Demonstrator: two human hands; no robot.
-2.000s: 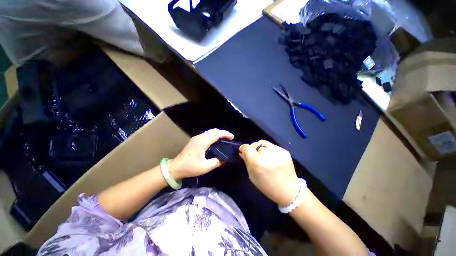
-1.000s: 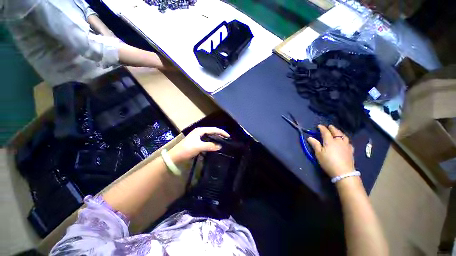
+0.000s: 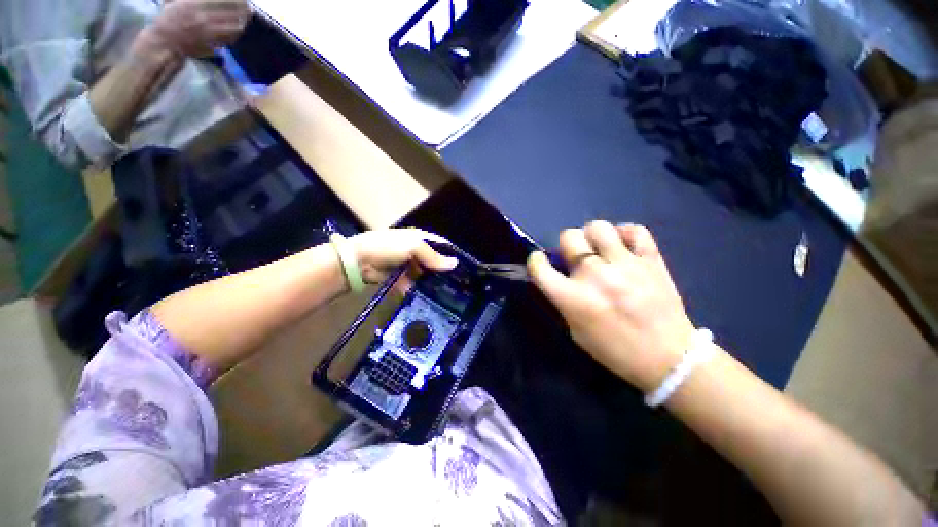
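A black plastic housing (image 3: 417,335) is tilted over my lap, its open frame side facing up and a round opening showing inside. My left hand (image 3: 396,255) grips its upper end. My right hand (image 3: 615,293) is closed around the long-nose pliers, whose handles are mostly hidden in my palm. The slim jaws of the pliers (image 3: 504,270) reach to the upper end of the housing near my left fingertips. Whether the jaws hold a piece cannot be told.
Black pads (image 3: 725,113) are heaped on the dark mat (image 3: 555,134), with a small silvery tool (image 3: 800,254) at right. Another housing (image 3: 453,46) sits on the white bench. A carton (image 3: 339,165) with housings is at left, beside another person's hands and sleeve.
My right hand has lifted the pliers off the mat and brought them to the housing. The housing now lies tilted with its open side up. The other person's hands have moved into view at upper left.
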